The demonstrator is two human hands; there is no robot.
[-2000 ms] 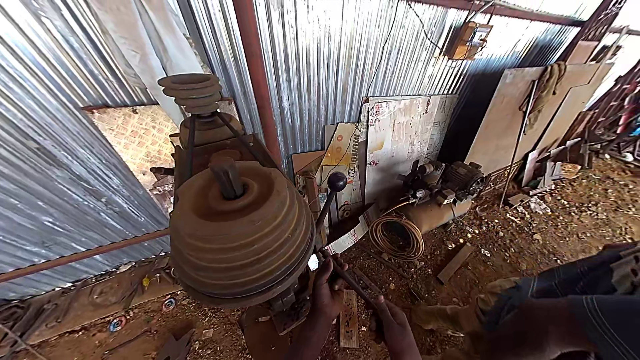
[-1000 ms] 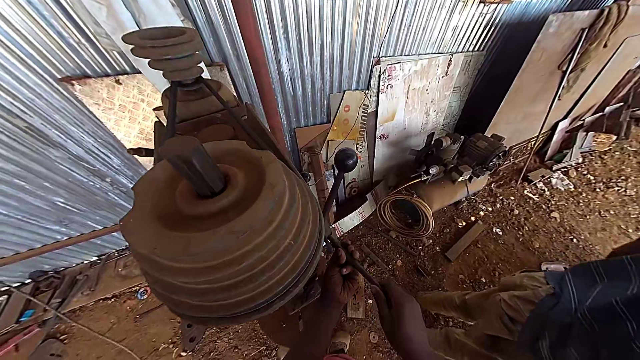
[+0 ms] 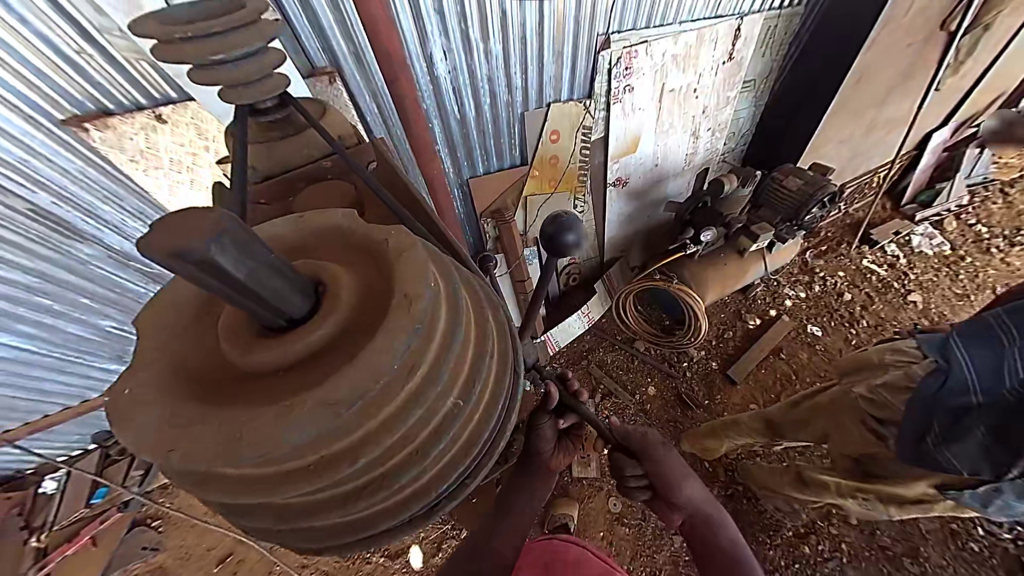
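A large rusty stepped pulley (image 3: pixel 336 400) on a machine fills the left of the view, with a shaft (image 3: pixel 232 272) sticking out of its hub. At the pulley's right side rises a lever with a black ball knob (image 3: pixel 562 234). A dark metal rod, perhaps a wrench handle (image 3: pixel 588 416), slants down and right from the lever's foot. My left hand (image 3: pixel 556 428) has its fingers around the rod's upper part, close to the machine. Lower on the same rod, my right hand (image 3: pixel 644 464) is closed on its outer end. What the rod's upper tip touches is too small to tell.
Behind stands a smaller stepped pulley (image 3: pixel 216 48) with a belt. An air compressor (image 3: pixel 740 256) with a coiled hose (image 3: pixel 660 312) lies beyond the lever. Boards lean on the corrugated metal wall (image 3: pixel 512 56). At right is another person's trousered leg (image 3: pixel 832 400); a wood piece (image 3: pixel 760 350) lies on dirt.
The view has moved closer to the large pulley. Both hands stay at the rod beside the machine; my left hand's fingers now lie along its upper part.
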